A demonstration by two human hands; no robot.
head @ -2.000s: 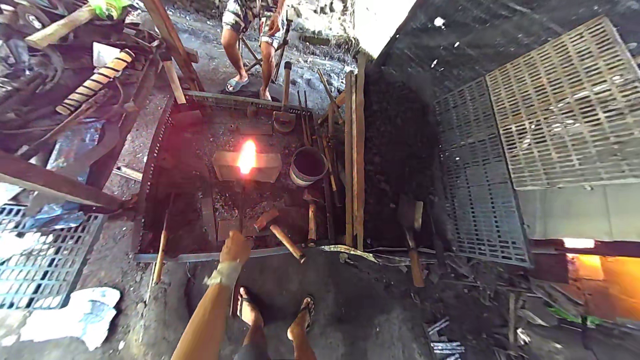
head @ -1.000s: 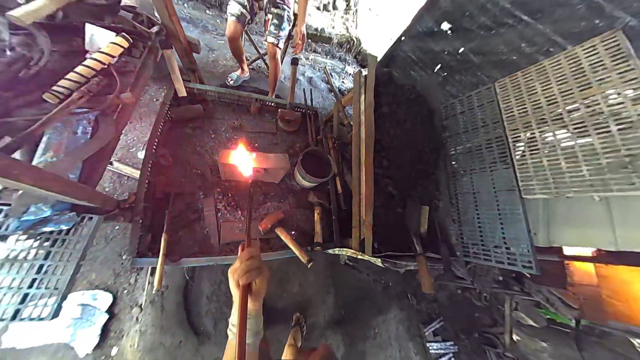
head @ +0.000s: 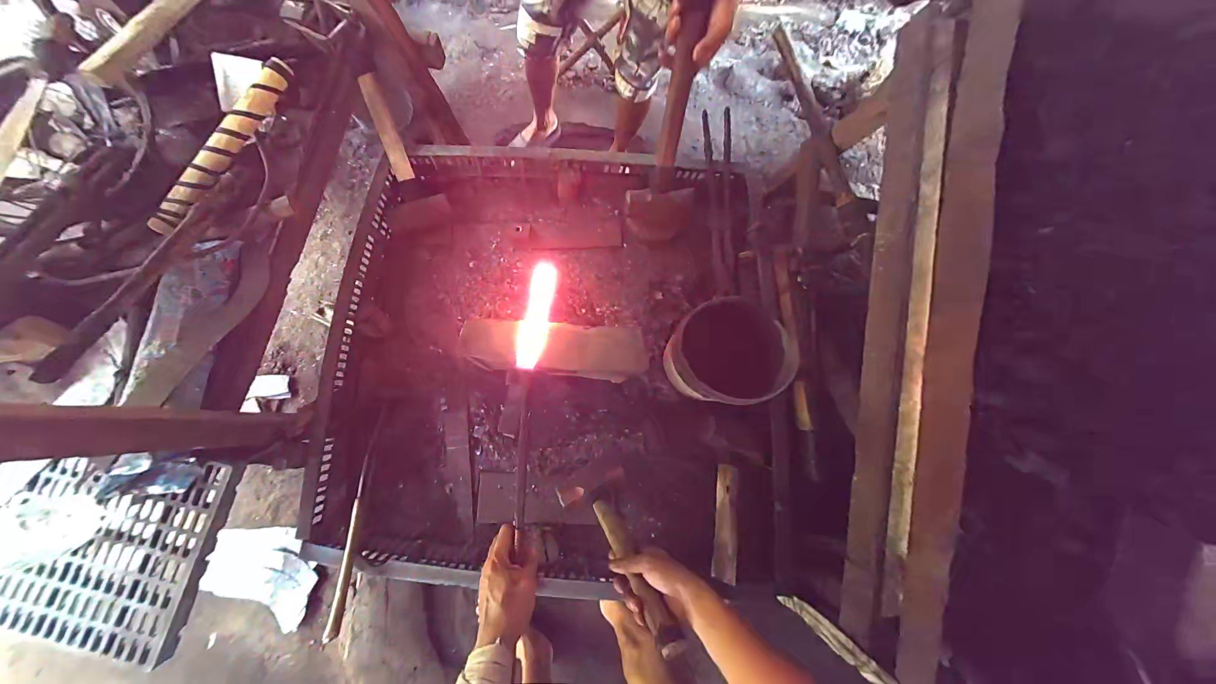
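My left hand (head: 506, 584) grips a long dark metal rod (head: 522, 446) near the tray's front edge. At the rod's far end a glowing hot piece of metal (head: 538, 313) lies over a block-shaped anvil (head: 589, 350). In my right hand (head: 655, 579) is the wooden handle of a hammer (head: 617, 532), its head low over the tray, right of the rod. Across the tray another person's hand (head: 712, 33) holds the upright handle of a sledgehammer (head: 660, 211), whose head is at the tray's far side.
A bucket (head: 731, 350) with dark contents stands right of the anvil. The low tray's perforated rim (head: 347, 332) surrounds the work. Wooden planks (head: 883, 332) border the right. Scrap and a striped wrapped handle (head: 220, 144) lie at left. A co-worker's legs (head: 541, 90) are beyond the tray.
My right hand has come into view and taken hold of the hammer, which lay in the tray. The co-worker's hand is now on the sledgehammer handle. The view has shifted closer.
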